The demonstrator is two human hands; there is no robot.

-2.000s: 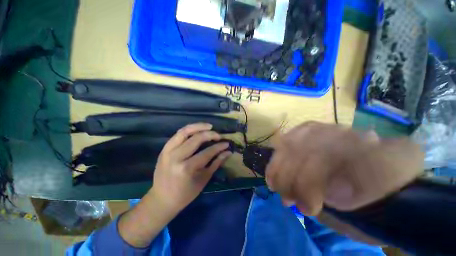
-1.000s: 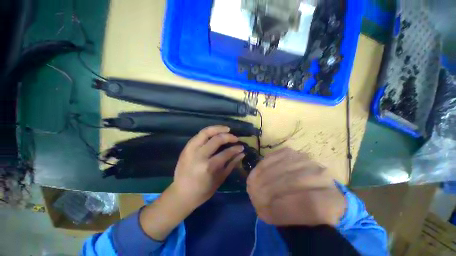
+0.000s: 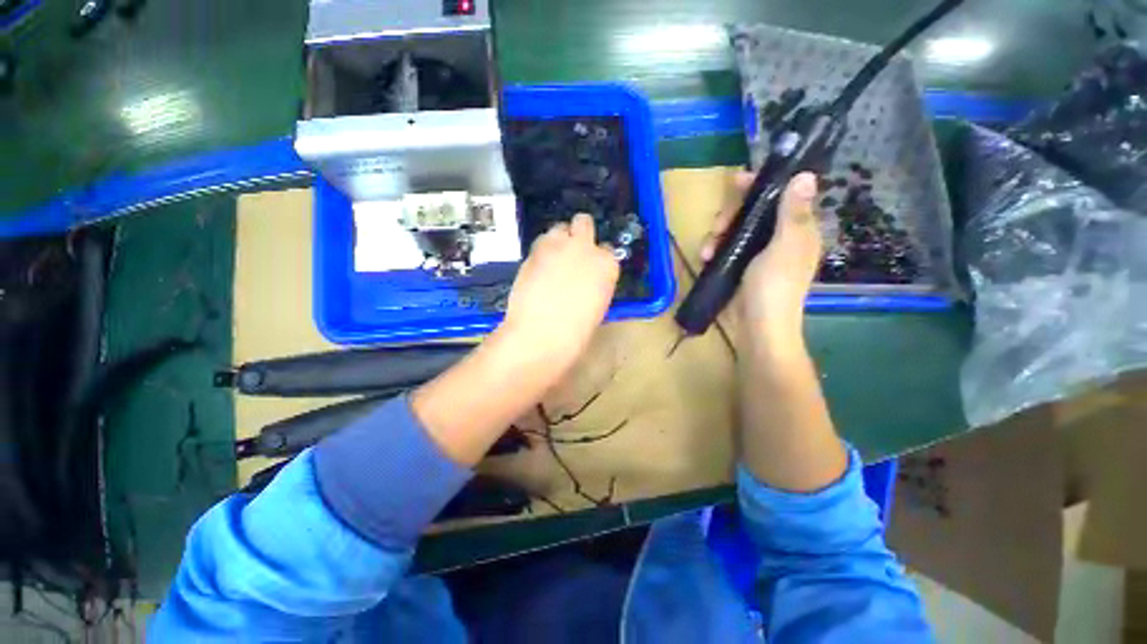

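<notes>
My left hand (image 3: 566,287) reaches into the right part of the blue tray (image 3: 652,164), its fingertips down among loose black discs (image 3: 572,170). Whether it holds one is hidden. My right hand (image 3: 777,258) holds the black electric screwdriver (image 3: 720,287), its thin bit pointing down-left above the cardboard mat. Black headbands (image 3: 340,371) lie side by side at the left of the mat, partly hidden under my left forearm and sleeve. Thin wires (image 3: 572,437) trail from their right ends.
A white-silver screw feeder (image 3: 409,145) stands in the blue tray. Grey bubble-wrap (image 3: 887,138) with small black parts lies at right, beside a clear plastic bag (image 3: 1050,283). A dark headband pile (image 3: 50,390) is at far left. A green belt runs behind.
My left hand has left the headband end and moved up into the blue tray. My right hand has raised the screwdriver away from the headbands. The view has shifted, showing more of the feeder and belt.
</notes>
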